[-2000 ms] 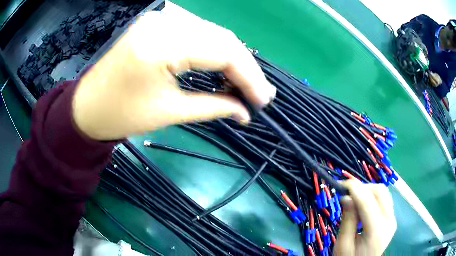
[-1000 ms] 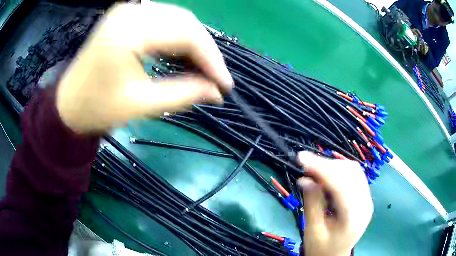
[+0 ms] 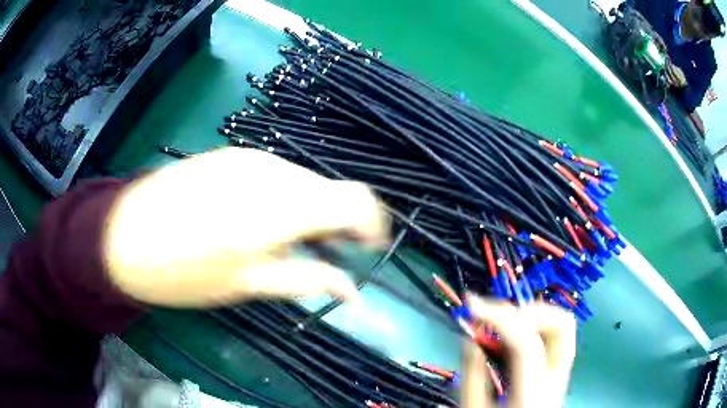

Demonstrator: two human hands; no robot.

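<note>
My left hand (image 3: 247, 231) is blurred at left centre, above the smaller cable pile (image 3: 319, 358). A blurred dark length shows between its thumb and finger; I cannot tell if they grip it. My right hand (image 3: 522, 351) is at the lower right, closed around the red and blue end of a black cable lead (image 3: 414, 295), which runs blurred towards my left hand. The large cable pile (image 3: 383, 127) lies behind, its plain ends at upper left and its blue terminal ends (image 3: 574, 271) at right. No sleeve can be made out in my fingers.
A black parts bin (image 3: 119, 100) with loose black pieces stands at upper left. A stray cable (image 3: 392, 247) lies crosswise between the piles. A pale strip (image 3: 638, 119) edges the green bench. A person (image 3: 689, 60) in dark clothing is at upper right, beside more cables.
My left hand has dropped from above the large pile towards the smaller pile, uncovering the plain cable ends and the bin. My right hand has moved slightly lower, with red and blue now showing at its fingers.
</note>
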